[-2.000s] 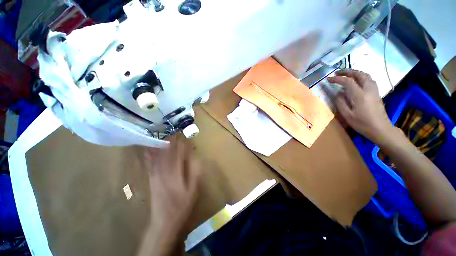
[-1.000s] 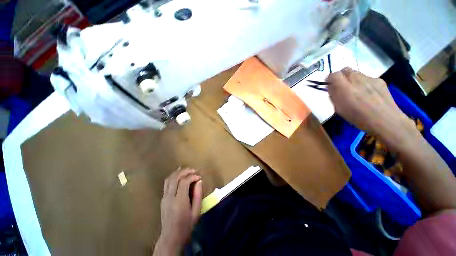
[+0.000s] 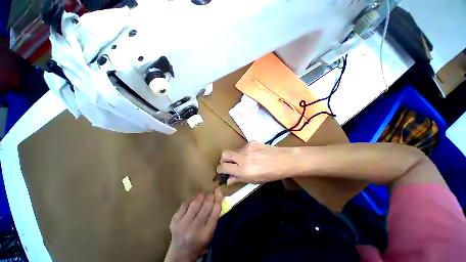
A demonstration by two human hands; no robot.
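A large brown cloth [image 3: 102, 174] lies flat under the white sewing machine [image 3: 204, 46]. My right hand [image 3: 250, 165] is closed around the small dark thread snips [image 3: 223, 178], at the cloth's edge near me. A black cord [image 3: 327, 100] trails from that hand over the orange card. My left hand [image 3: 196, 222] rests palm down on the cloth, just below the snips, fingers almost flat. A fingertip lies close to the snips. The snips' blades are mostly hidden by my fingers. I cannot tell if they touch the cloth.
An orange slotted card [image 3: 281, 94] and a white paper piece [image 3: 251, 120] lie on the cloth right of the machine head. A small cream ticket [image 3: 126, 183] lies on the left. Yellow tape [image 3: 225, 206] shows at the table edge. A blue bin [image 3: 396, 110] holds plaid cloth at the right.
My right hand has moved from the table's right side to the cloth edge, bringing the snips and drawing the black cord over the orange card. My left hand has shifted slightly, its fingers extended.
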